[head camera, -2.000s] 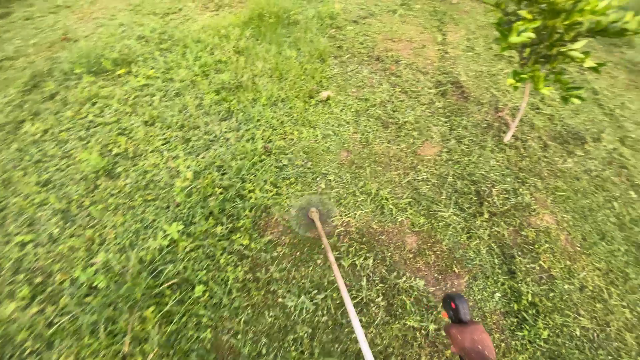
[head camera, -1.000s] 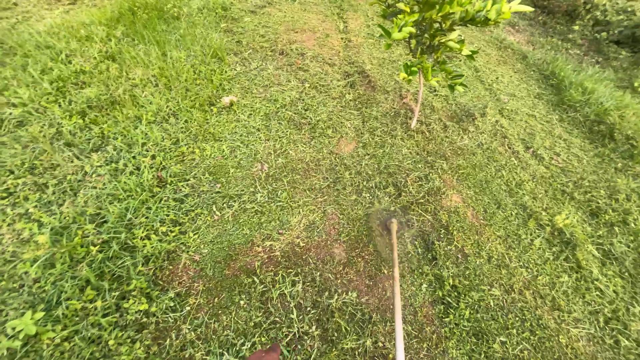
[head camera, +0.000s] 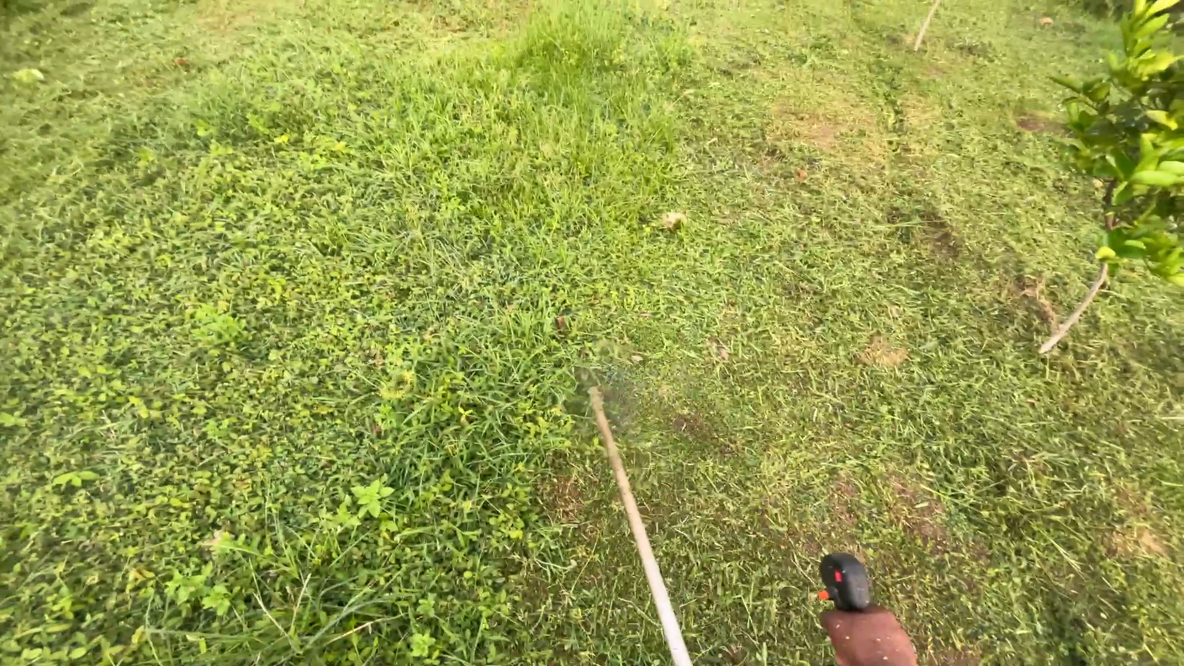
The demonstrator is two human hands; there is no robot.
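My right hand is at the bottom right edge, closed around a black handle grip with small red controls. Left of it, the pale straight shaft of a brush cutter rises from the bottom edge to the middle of the view. At its far end the cutting head is a blurred, see-through disc low over the grass, at the border between taller green growth on the left and shorter cut grass on the right. My left hand is outside the view, as is the lower end of the shaft.
A young leafy tree with a thin leaning trunk stands at the right edge. Another thin stem shows at the top right. Taller grass grows at top centre. A small pale object lies on the grass beyond the cutting head.
Since one second ago the cutter head has swung left, from the short grass to the edge of the taller growth. The right hand and black grip have come back into view, and the view has turned left.
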